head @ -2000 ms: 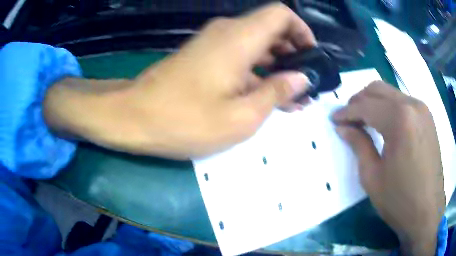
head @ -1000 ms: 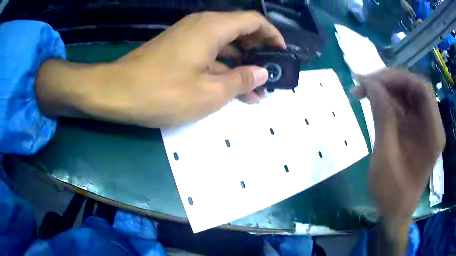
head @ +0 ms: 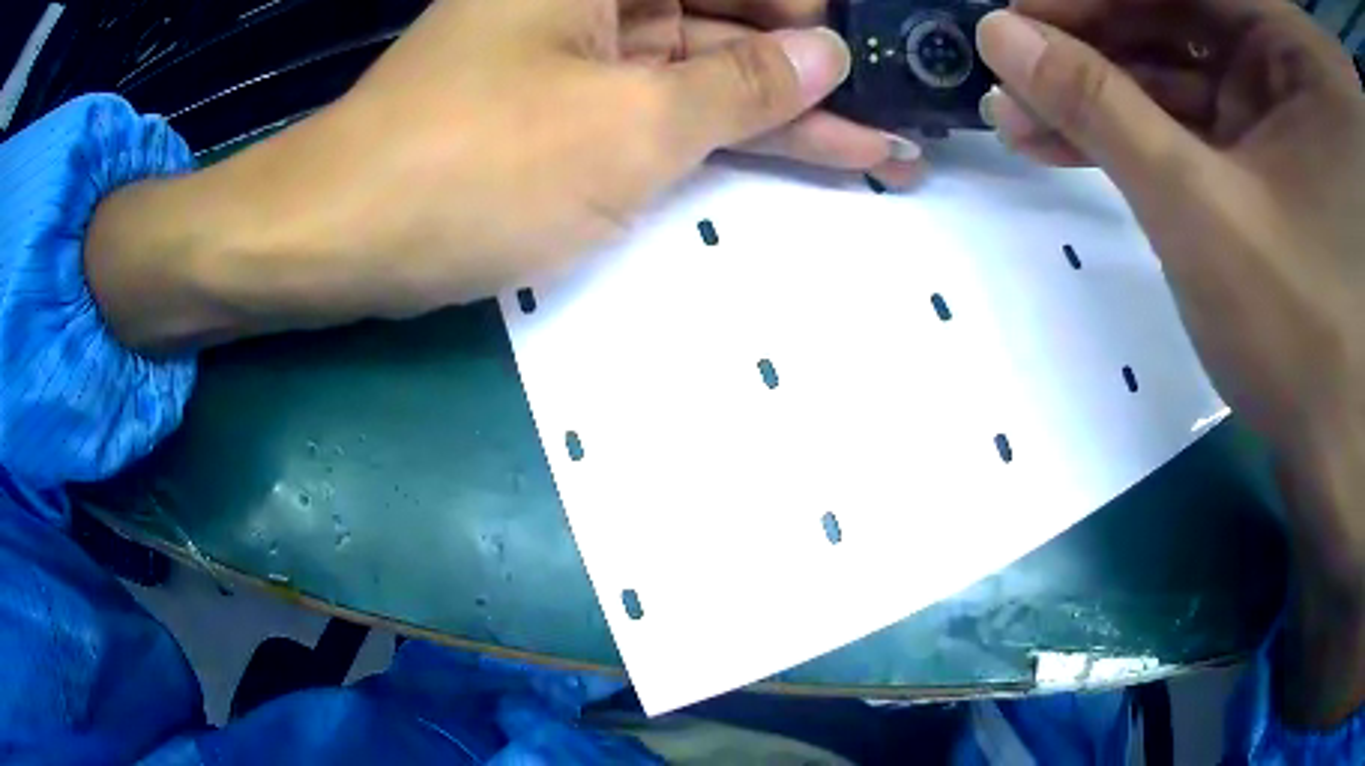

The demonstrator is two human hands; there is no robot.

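A black smartwatch body (head: 898, 63) is near the top edge, its round sensor window (head: 939, 51) and small gold dots facing me. My left hand (head: 599, 142) grips its left side between thumb and fingers. My right hand (head: 1183, 135) has thumb and fingers on its right side, so both hands hold it. A white sticker sheet (head: 898, 449) lies below, with spaced rows of small black stickers (head: 768, 374). My left hand covers part of the sheet's upper left, my right hand its right side. I cannot tell whether a sticker is between my fingertips.
The green table (head: 374, 464) has a curved front edge. Part of a black tray (head: 195, 60) shows at the far left. A white strip (head: 1115, 670) is at the front edge on the right. Blue sleeves and clothing show at the left and below the table.
My right hand has come from the right onto the watch body's right side. The watch body appears higher and further right in view, with the sensor window fully visible. The view has shifted closer.
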